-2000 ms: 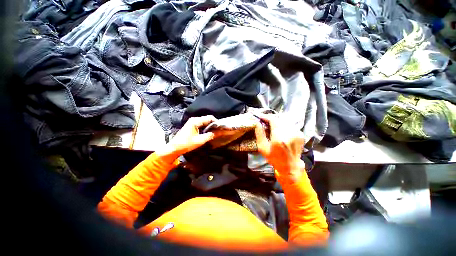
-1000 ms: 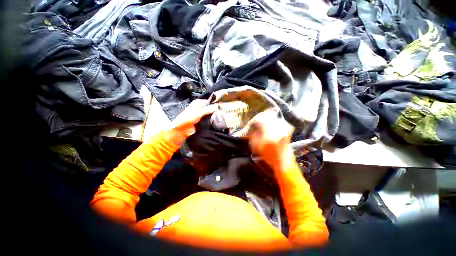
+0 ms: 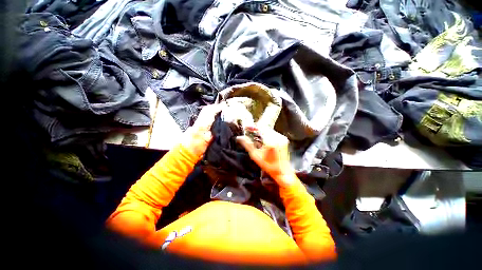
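Note:
A grey-black denim jacket (image 3: pixel 320 100) lies bunched over the table's front edge and down to my lap. A pale cream-tan patch (image 3: pixel 259 100), like the wrong side of embroidery, shows inside its opened fold. My left hand (image 3: pixel 203 129) grips the cloth at the left of this fold, with dark cloth hanging below it. My right hand (image 3: pixel 268 150) is at the right of the fold, its fingertips on the cloth. A small dark thing shows at the right fingertips; I cannot tell whether it is a tool or cloth.
A pile of grey and black jackets (image 3: pixel 79 79) covers the white table (image 3: pixel 394 155). Yellow-green embroidery (image 3: pixel 446 118) lies on dark cloth at the right. A pale bin-like shape (image 3: pixel 436 203) stands below the table at the right.
The grey cloth has been turned back, so the cream-tan inside now shows. My right hand has moved left and closer to my left hand. Dark cloth has come up between the hands.

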